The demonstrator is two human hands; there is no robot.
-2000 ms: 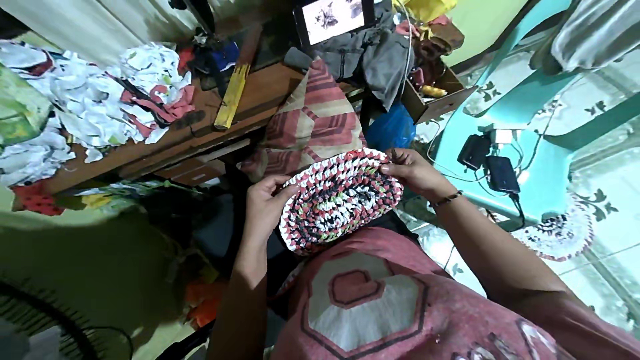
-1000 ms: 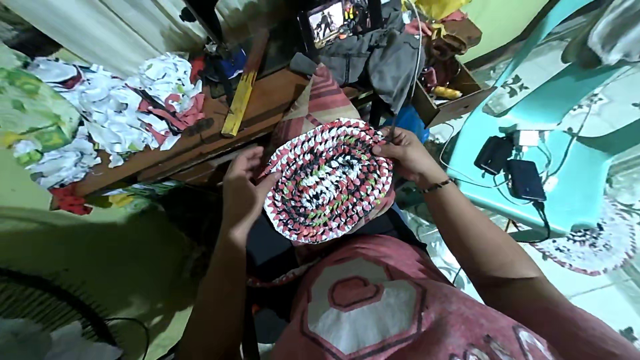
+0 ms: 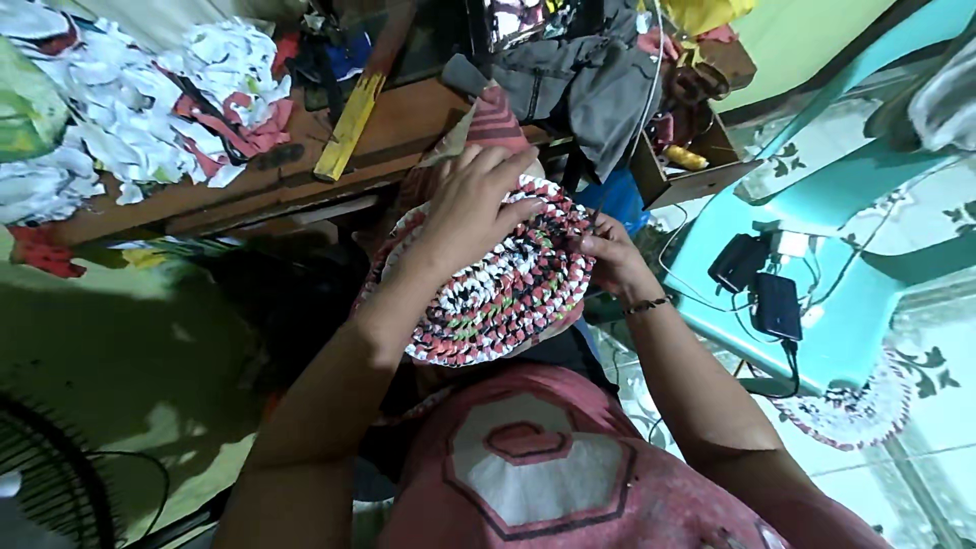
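Observation:
An oval rag rug [image 3: 488, 290] of braided or crocheted fabric strips in red, white, black and some green lies over my lap. My left hand [image 3: 476, 202] rests across its upper left part, the fingers spread toward the far edge. At the upper right rim, my right hand [image 3: 614, 252] grips the rug's edge between thumb and fingers; a thin dark thing shows by the fingertips, too small to name. Under and beyond the rug is a red patterned cloth [image 3: 496, 122], its peak leaning by the wooden table's edge.
White and red fabric scraps [image 3: 145, 99] cover the wooden table's left end, near a yellow-painted wooden stick [image 3: 351, 126]. Grey clothing [image 3: 579, 91] hangs by an open drawer [image 3: 701, 171]. On the right, a turquoise plastic chair [image 3: 862, 305] holds black devices with cables. A fan [image 3: 53, 465] stands lower left.
My left hand has moved from the rug's left edge onto its upper surface. The right hand stays at the right rim. The rug now sits tilted, its oval running from lower left to upper right.

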